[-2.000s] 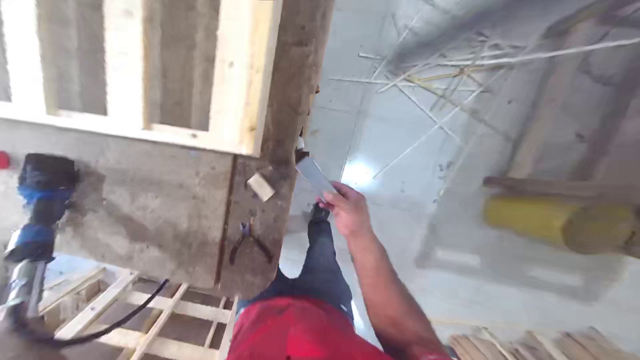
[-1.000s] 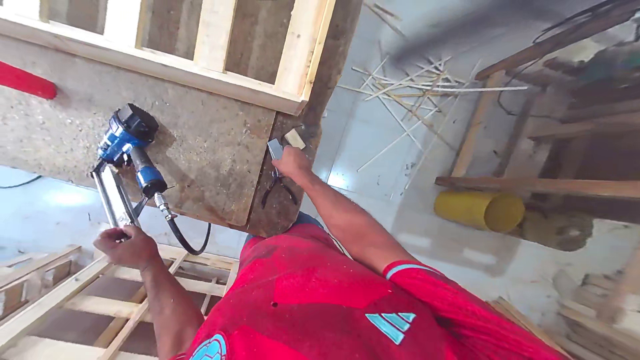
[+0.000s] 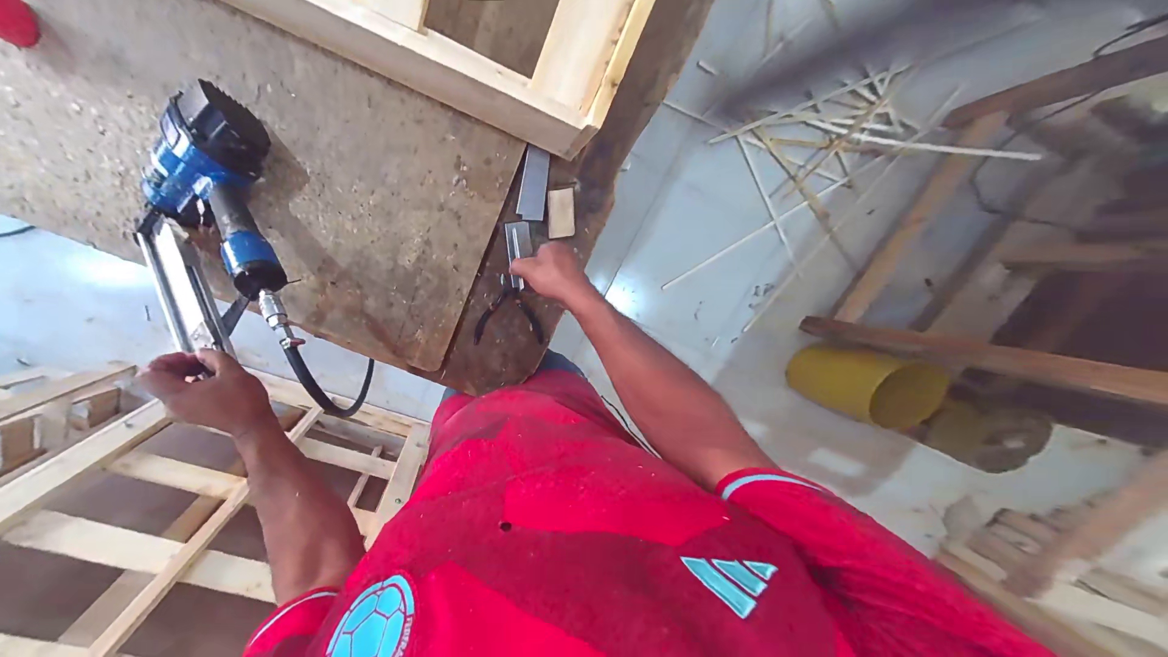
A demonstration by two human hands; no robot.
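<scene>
A blue and black pneumatic stapler (image 3: 205, 173) lies on the wooden workbench (image 3: 365, 210), an air hose (image 3: 319, 392) coupled to its handle. My left hand (image 3: 210, 388) grips the rear end of its metal magazine (image 3: 182, 283). My right hand (image 3: 552, 274) holds a short strip of metal staples (image 3: 518, 242) near the bench's right edge. Another grey staple strip (image 3: 533, 185) and a small wood block (image 3: 561, 212) lie just beyond it. Pliers with dark handles (image 3: 507, 315) rest on the bench below my right hand, their jaws partly hidden.
A pale wooden frame (image 3: 456, 87) lies across the bench's far side. Slatted wooden frames (image 3: 173, 474) stand at lower left. Thin wood strips (image 3: 821, 137) lie scattered on the floor at right, near a yellow bucket (image 3: 849, 383) and a timber rack (image 3: 985, 351).
My left hand, out of view two seconds ago, is at the stapler's magazine. My right hand has come from beyond the bench's right edge onto the bench. The view has shifted.
</scene>
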